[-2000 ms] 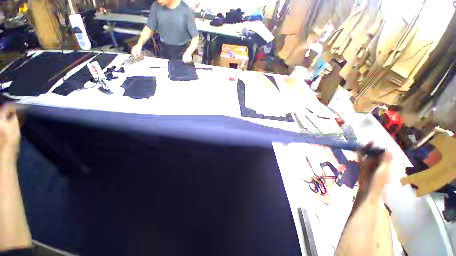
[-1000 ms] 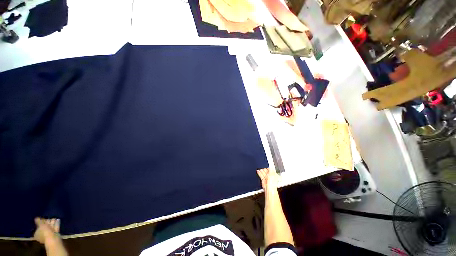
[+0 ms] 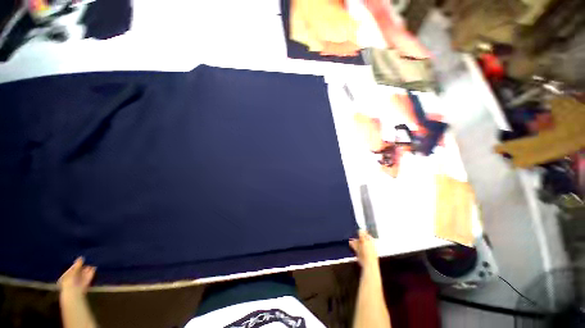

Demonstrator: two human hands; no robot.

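Note:
A wide navy cloth [image 3: 224, 166] lies over the table in front of me, with creases on its left part. Along its near side a narrow darker navy strip shows between the upper edge and the table edge. My left hand [image 3: 77, 277] is at the near edge on the left, its fingers closed on the cloth. My right hand [image 3: 364, 247] pinches the cloth at its near right corner. Both hands are slightly blurred, and the fingertips are partly hidden in the cloth.
A grey metal bar [image 3: 368, 211] lies right of the cloth. Beyond it are scissors [image 3: 387, 155], dark and orange pieces, and a tan sheet [image 3: 455, 210] at the table corner. Orange card patterns [image 3: 324, 27] lie on the far side. A round-topped device [image 3: 457, 261] stands below the right corner.
The cloth, raised between my hands two seconds ago, now lies on the table. Since one second ago, its near edge has shifted away from me, showing the darker strip. The view has shifted and blurred.

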